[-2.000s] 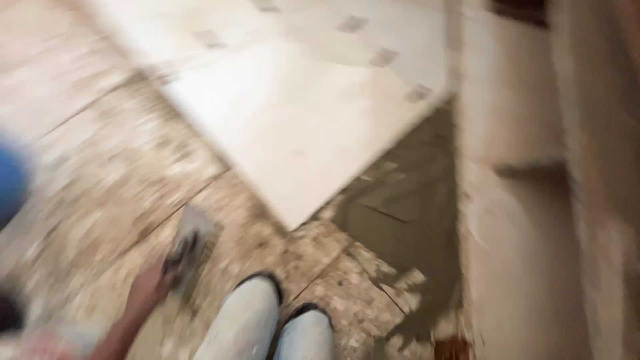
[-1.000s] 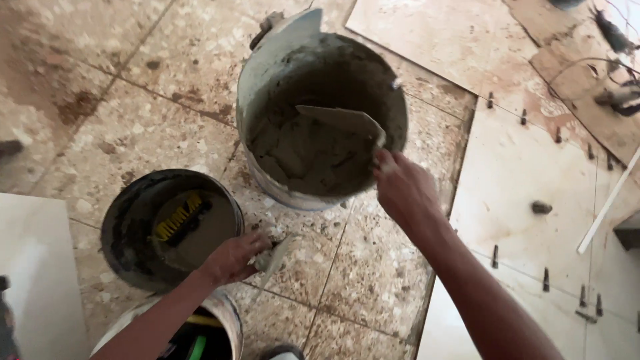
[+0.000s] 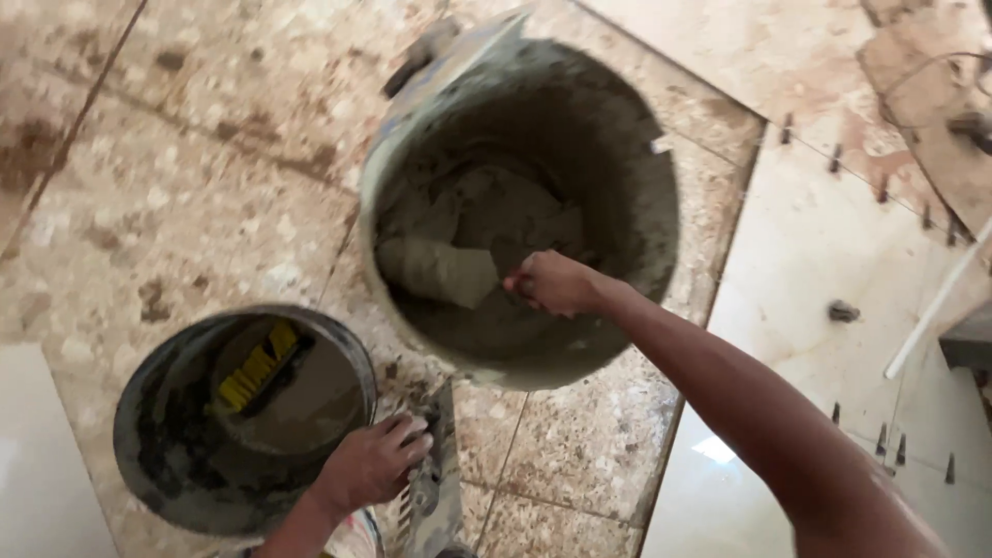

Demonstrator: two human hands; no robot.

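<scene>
Inside a large bucket of grey mortar, my right hand grips the handle of a trowel; its mortar-covered blade lies at the left part of the mortar. My left hand holds a notched trowel beside the bucket's lower left rim, its toothed edge facing left. Just left of that hand stands a smaller black bucket with a yellow-bristled brush and murky water in it.
Pale glossy tiles with dark levelling clips cover the right side, a white strip lying on them. Another pale tile is at lower left. Speckled old floor tiles surround the buckets. A cable runs at upper right.
My right hand and its trowel have moved deeper into the large bucket, from its right rim toward the middle. The notched trowel in my left hand now shows more of its length.
</scene>
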